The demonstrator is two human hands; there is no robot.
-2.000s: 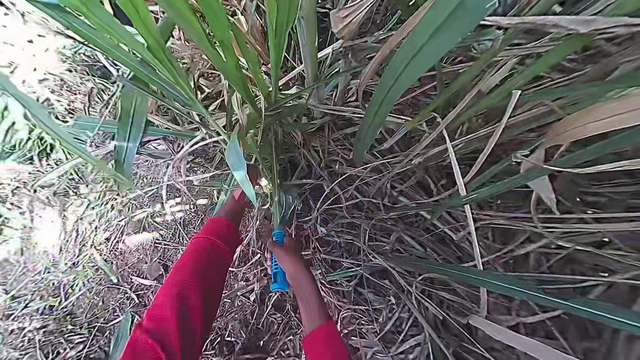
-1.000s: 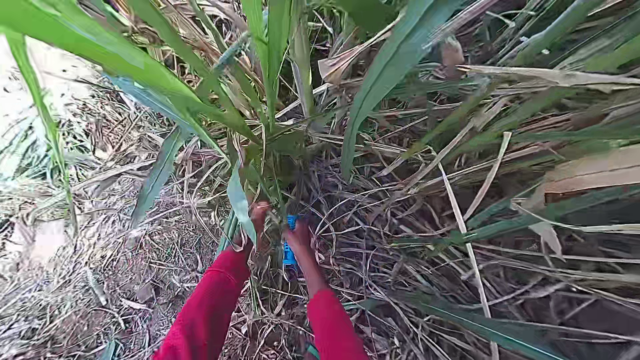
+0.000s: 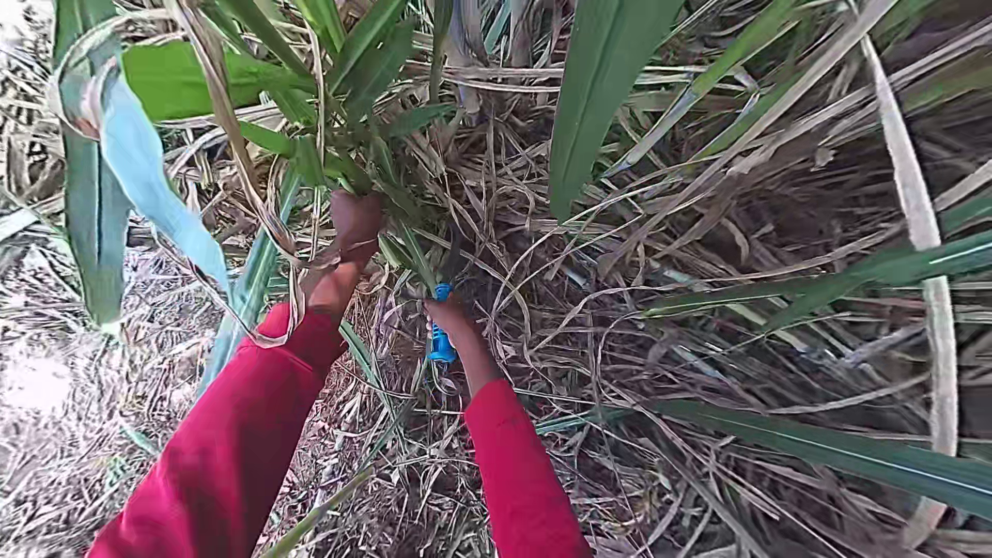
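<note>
My left hand (image 3: pixel 356 221) is closed around the base of a bunch of green leafy stalks (image 3: pixel 353 174), left of centre. Lower and to the right, my right hand (image 3: pixel 448 314) grips the blue handle (image 3: pixel 442 345) of a hand tool. A dark curved blade (image 3: pixel 452 252) seems to rise from that handle beside the lower stalks; its tip is lost among the litter. Red sleeves cover both forearms.
Dry leaves and straw (image 3: pixel 620 310) cover the ground. A broad green leaf (image 3: pixel 593 101) hangs at the upper middle, and a long green leaf (image 3: pixel 837 446) crosses the lower right. A pale, bent leaf (image 3: pixel 151 170) hangs at the left, near my left arm.
My left hand has moved up along the stalks, away from my right hand. The held bunch leans farther left than before. My right hand keeps hold of the blue handle.
</note>
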